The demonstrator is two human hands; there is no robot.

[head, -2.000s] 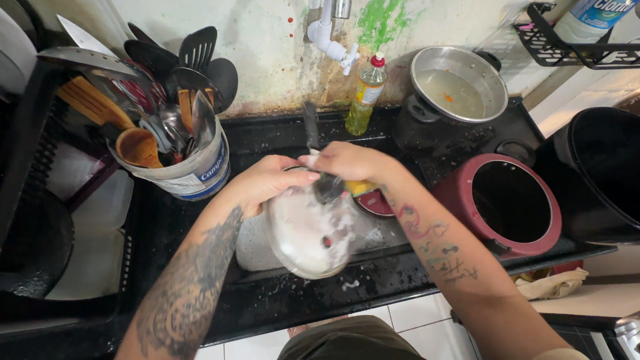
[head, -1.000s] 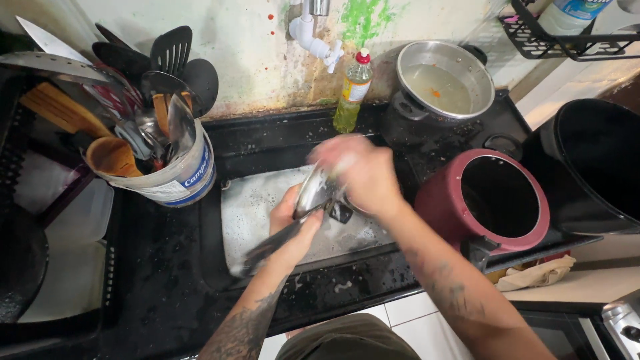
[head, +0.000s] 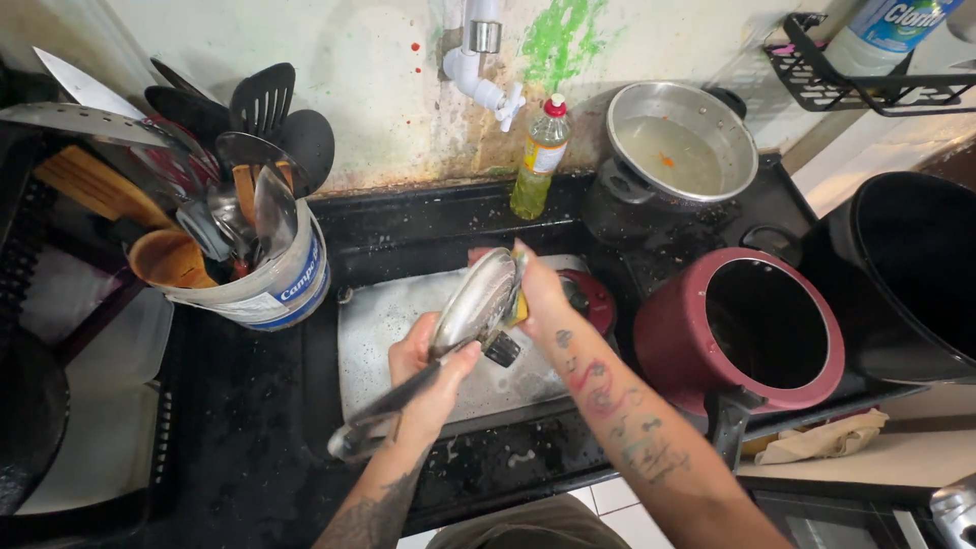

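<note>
My left hand (head: 431, 374) grips a metal pressure-cooker lid (head: 476, 301) near the base of its long black handle (head: 389, 404), holding it tilted on edge over the sink (head: 381, 328). A black knob or fitting sticks out from the lid's near side. My right hand (head: 537, 290) presses a yellow and green sponge (head: 520, 305) to the lid's right face; its fingertips are partly hidden. Behind my right wrist a dark red lid (head: 591, 297) lies at the sink's right side.
A bucket of utensils (head: 313, 259) stands left of the sink, beside a black dish rack (head: 164, 412). At the back are a white tap (head: 480, 84) and a bottle of yellow-green liquid (head: 540, 164). To the right stand a metal pot with cloudy water (head: 618, 145), a red pot (head: 671, 328) and a black pot (head: 869, 290).
The lid, lying with its foamy face up two seconds ago, is now tilted on edge, its handle pointing toward me. My right hand, blurred over the lid one second ago, is at its right face.
</note>
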